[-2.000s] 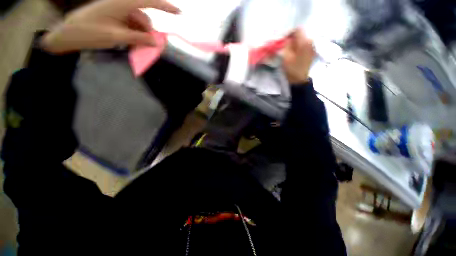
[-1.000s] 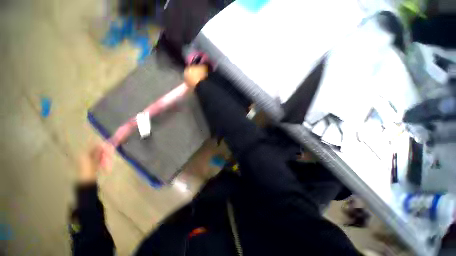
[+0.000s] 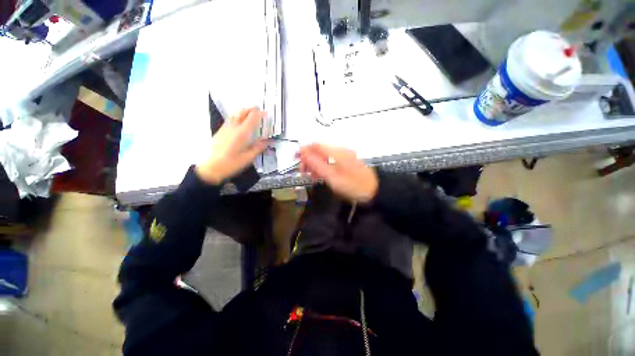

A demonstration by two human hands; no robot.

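A layered bundle of white cut pieces (image 3: pixel 273 76) lies lengthwise on the white table, its near end at the front edge. My left hand (image 3: pixel 233 144) grips the bundle's near left side, fingers on top. A dark piece (image 3: pixel 244 179) shows below this hand at the table edge. My right hand (image 3: pixel 341 170) pinches a small white piece (image 3: pixel 287 155) at the bundle's near end. Whether this piece is a label or a fabric corner cannot be told. The fingertips partly hide it.
The sewing machine (image 3: pixel 345 21) stands beyond the bundle. Black snips (image 3: pixel 413 95), a phone (image 3: pixel 449 53) and a blue-and-white cup (image 3: pixel 526 80) stand or lie at right. White crumpled material (image 3: pixel 38 153) is at far left. A grey ribbed surface (image 3: pixel 219 261) is below the table.
My hands have come from over the floor at left to the table's front edge. The pink strip they held stretched is out of sight. They now hold white pieces.
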